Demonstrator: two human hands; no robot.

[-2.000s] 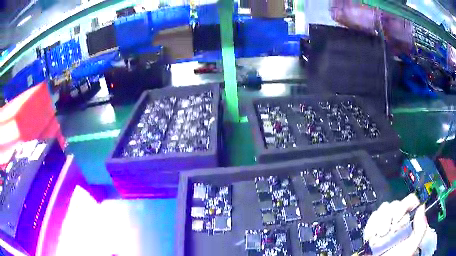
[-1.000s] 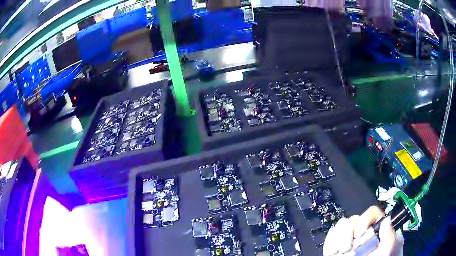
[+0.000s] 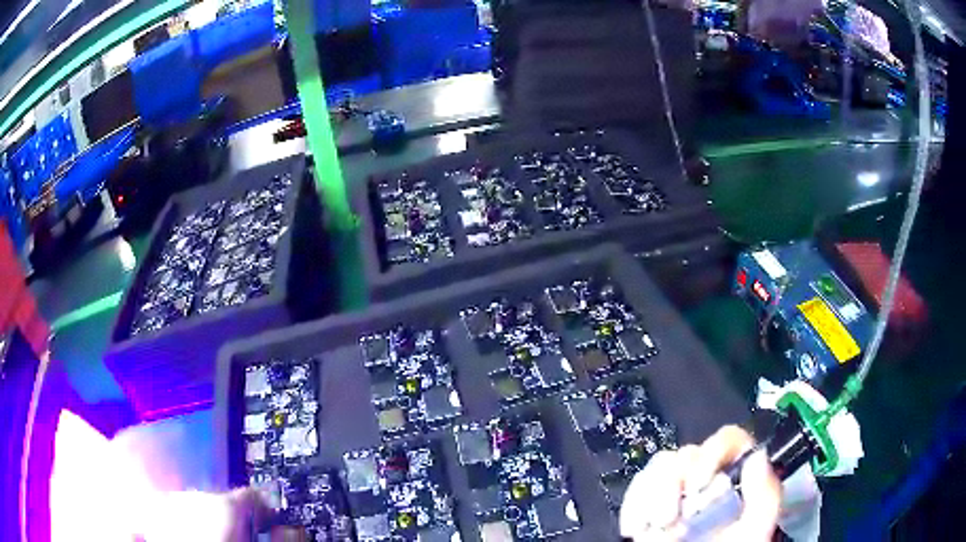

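My right hand (image 3: 704, 487) is at the lower right, closed around the dark dispensing syringe (image 3: 789, 450) with its green adapter head (image 3: 821, 429). The syringe tip is hidden. A white wipe (image 3: 800, 503) shows beside the hand. My left hand (image 3: 201, 519) is at the lower left edge, blurred, glaring and partly cut off, beside a circuit board (image 3: 307, 503) in the near row; whether it grips the board is unclear. The near black foam tray (image 3: 339, 328) holds rows of circuit boards (image 3: 519, 482).
Two more foam trays with boards stand behind, one left (image 3: 201, 323) and one centre (image 3: 519, 249). A green post (image 3: 323, 148) rises between them. A blue dispenser box (image 3: 810, 312) and red block (image 3: 884, 281) sit at right. A clear air hose (image 3: 913, 201) rises from the adapter.
The view has swung right, so trays and dispenser appear further left. My left hand has come into view at the lower left. My right hand still holds the syringe.
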